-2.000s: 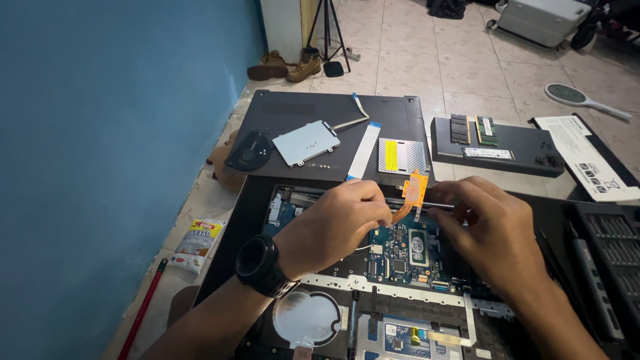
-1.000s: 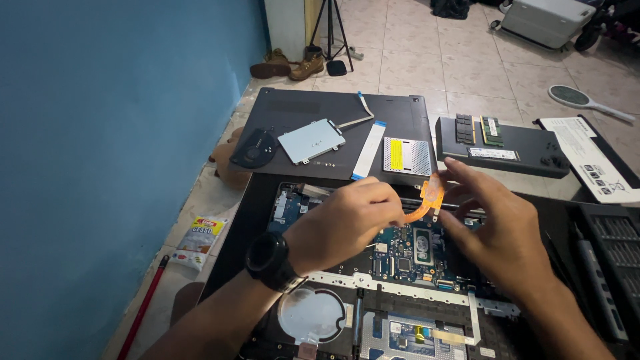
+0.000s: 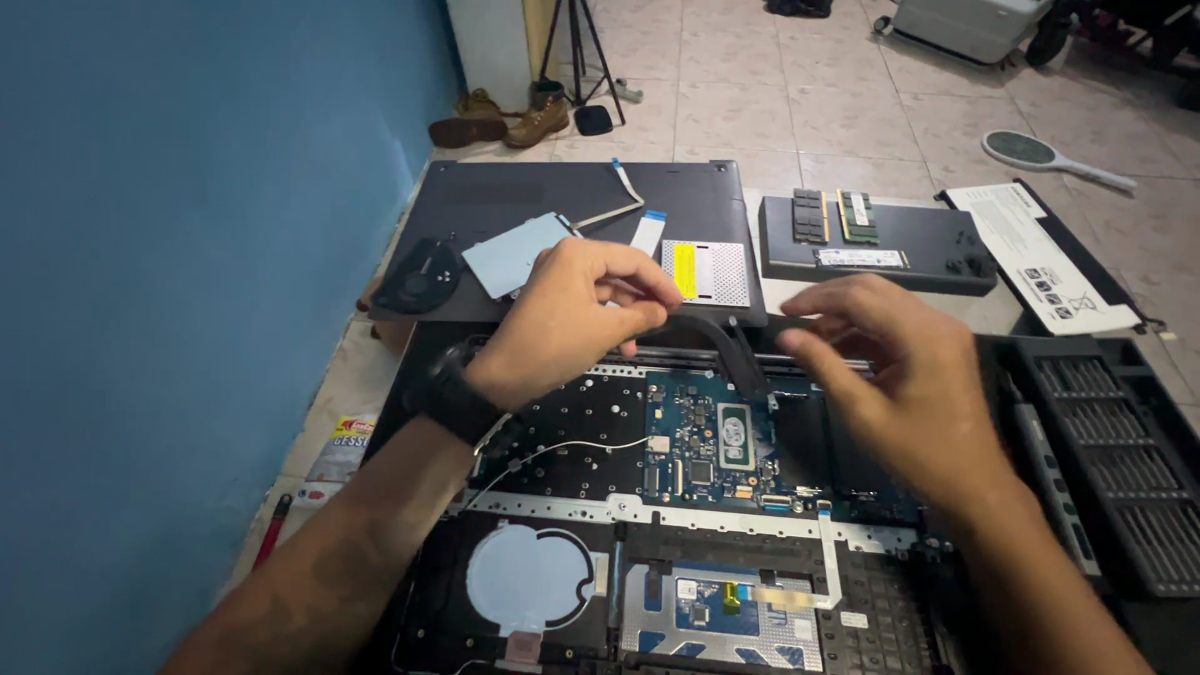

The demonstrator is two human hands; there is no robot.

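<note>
My left hand [image 3: 586,319] pinches one end of a dark, curved heat pipe with a flat plate [image 3: 741,361], held above the opened laptop chassis [image 3: 562,511]. My right hand [image 3: 891,375] is just right of that part, fingers apart and slightly blurred, holding nothing visible. Below both hands lies the blue motherboard [image 3: 698,412] with its bare processor [image 3: 736,437]. A thin white cable [image 3: 562,443] runs left from the board. Toward me are a round pale disc [image 3: 525,574] and a touchpad assembly [image 3: 722,609].
Behind is the laptop's bottom cover [image 3: 562,187] with a cooling fan [image 3: 419,277] and a perforated metal bracket [image 3: 727,272]. Memory modules [image 3: 858,216] and an SSD [image 3: 861,259] rest on a dark box [image 3: 937,230]. At right are a battery [image 3: 1041,253], a bit case [image 3: 1116,450] and a pen-shaped screwdriver [image 3: 1050,478].
The heat pipe has been turned over: its copper-coloured side showed earlier, its dark side shows now. My right hand has moved off it to the right.
</note>
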